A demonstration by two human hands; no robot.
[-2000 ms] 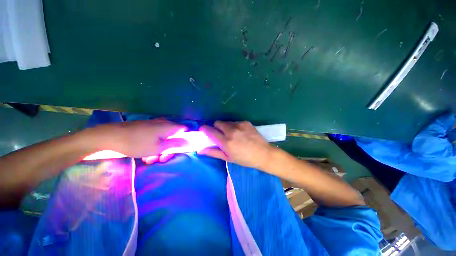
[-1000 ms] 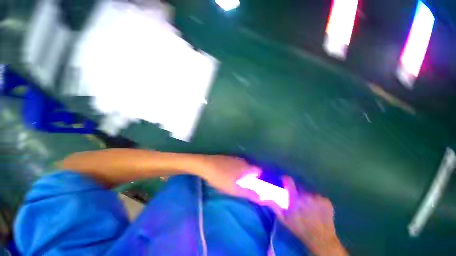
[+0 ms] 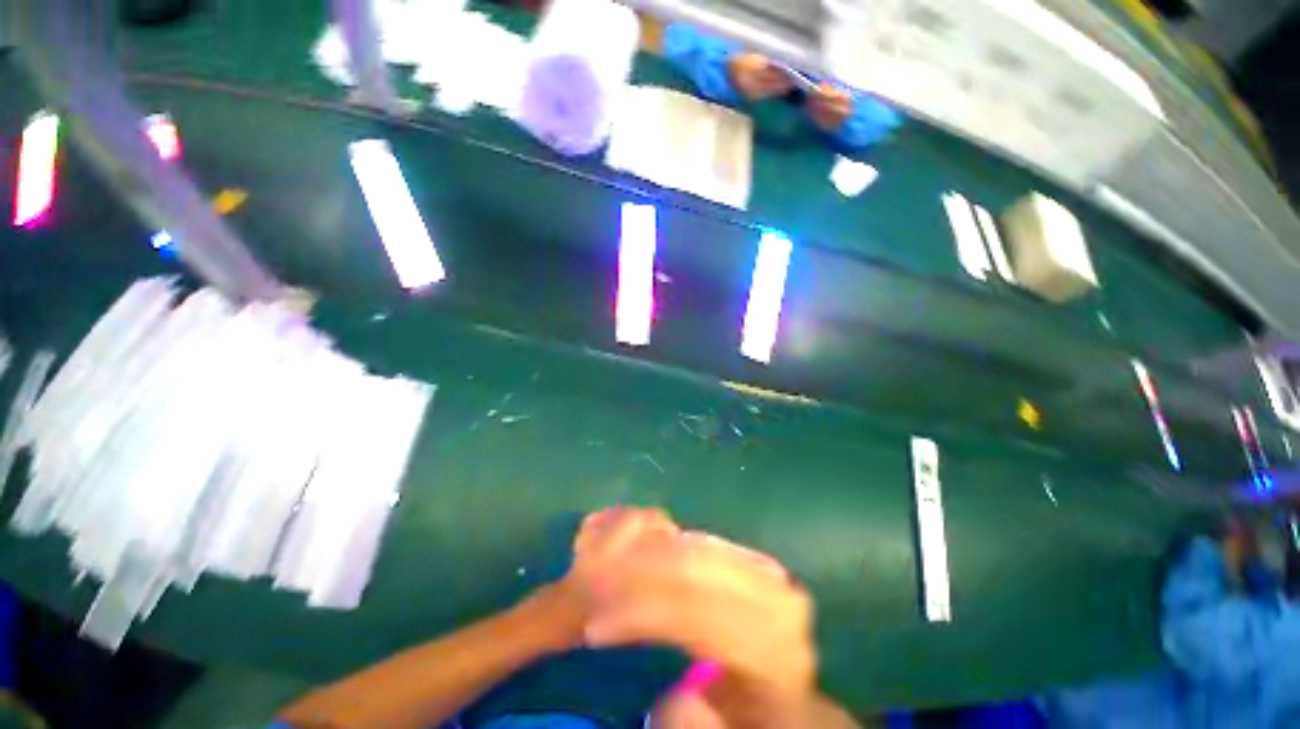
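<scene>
My left hand (image 3: 623, 558) and my right hand (image 3: 734, 605) are pressed together at the near edge of the bench, blurred, fingers curled and overlapping. A pink glow from an LED light bar (image 3: 699, 678) shows below the fingers of my right hand. The rest of the bar is hidden by both hands, so its ends and any cover on it cannot be seen. A wide pile of white diffuser covers (image 3: 214, 442) lies on the bench to the left of my hands.
An unlit bar (image 3: 930, 530) lies on the green bench (image 3: 798, 499) at right. Lit bars (image 3: 636, 274) lie spaced on the conveyor (image 3: 542, 257) beyond. A grey frame post (image 3: 171, 185) crosses the upper left. The far side holds a cream box (image 3: 1049, 245) and another person's hands (image 3: 793, 86).
The view has swung up and levelled, bringing the conveyor and far side into view. My hands have closed over the bar, and only a small pink patch of its glow still shows.
</scene>
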